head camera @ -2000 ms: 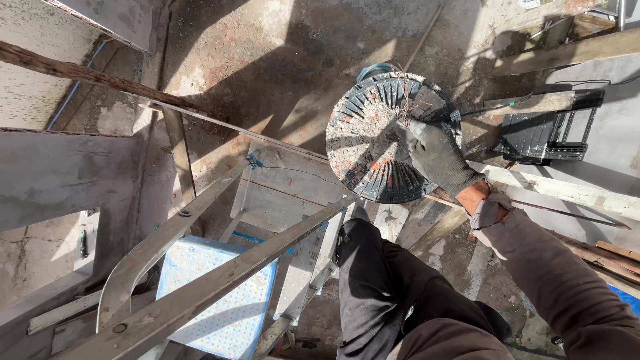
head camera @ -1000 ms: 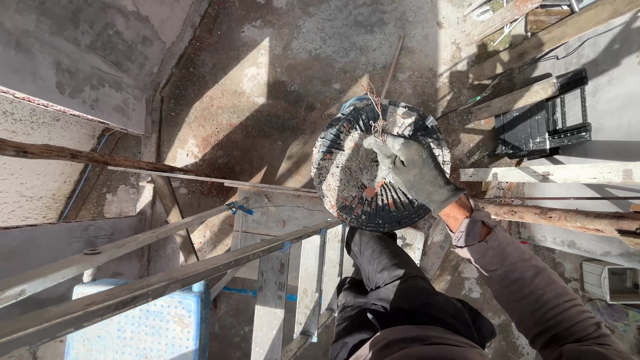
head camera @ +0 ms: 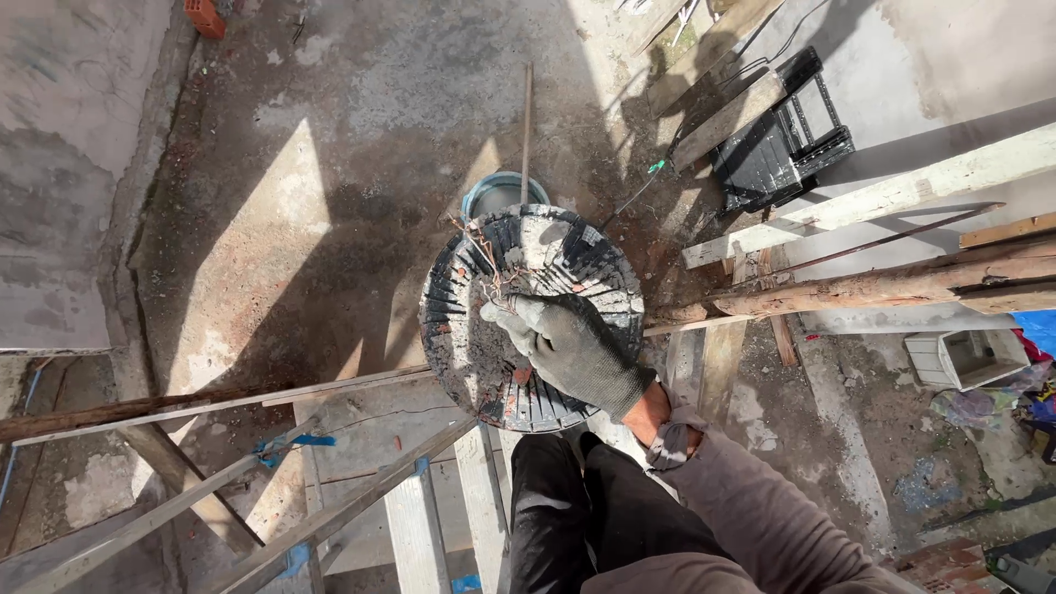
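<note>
My right hand [head camera: 569, 342], in a grey work glove, is over a round black ribbed lid or shallow tub [head camera: 532, 408] crusted with mortar. Its thumb and fingertips are closed on a tangle of thin rusty wire [head camera: 493, 268], which sticks up and to the left from them. Crumbs of mortar and reddish bits lie on the ribbed surface beneath. My left hand is not in view. Beyond the tub's far edge stands a blue-rimmed bucket [head camera: 467, 202], with a wooden stick [head camera: 527, 132] reaching away from it.
A wooden ladder [head camera: 417, 528] with blue ties is below left. Rough poles [head camera: 866, 285] and a white-painted beam [head camera: 891, 190] cross at the right. A black folding step stool [head camera: 759, 161] leans by the wall, and a white plastic crate [head camera: 965, 359] lies on the floor. A brick [head camera: 205, 18] is top left.
The view has shifted, so the blue-white dotted surface seen at lower left is out of frame. My right hand stays over the round tub; its fingertips are now on the wire.
</note>
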